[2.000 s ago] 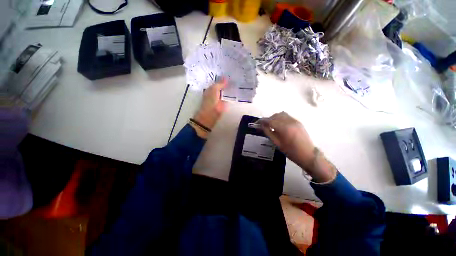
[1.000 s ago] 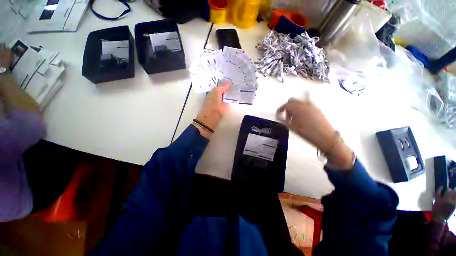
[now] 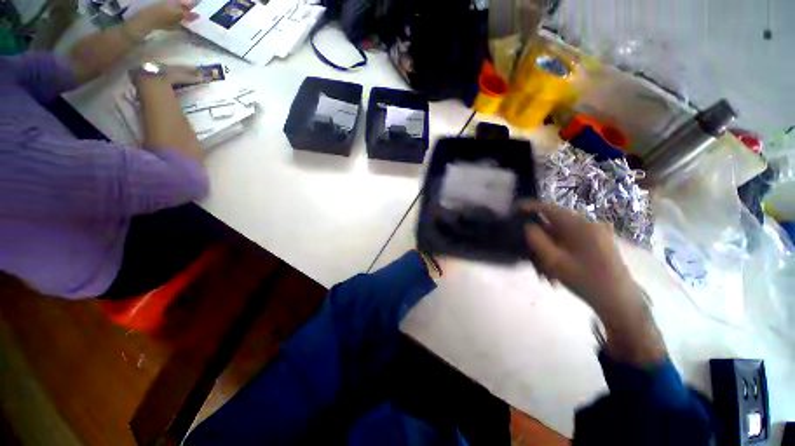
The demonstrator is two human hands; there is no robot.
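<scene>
A black insert tray (image 3: 479,233) with a white card (image 3: 478,186) on its face is lifted over the table, blurred. My right hand (image 3: 580,253) holds it by its right side, fingers on the edge. My left hand is hidden behind the tray; only the wrist with a dark band shows below it. The fan of cards is hidden too. Two more black insert trays stand at the upper left, a left one (image 3: 323,117) and a right one (image 3: 397,126), each with a white card.
A silver-grey strip heap (image 3: 601,193) lies right of the tray, with a steel flask (image 3: 691,139) and clear bags (image 3: 728,226) beyond. A filled tray (image 3: 739,402) is at lower right. A neighbour in purple (image 3: 78,183) handles printed cartons (image 3: 254,26) at left. Yellow rolls (image 3: 539,90) stand behind.
My right hand has taken hold of the near tray and lifted it up and forward. My left hand has gone behind it. The view has turned left, showing more of the neighbour.
</scene>
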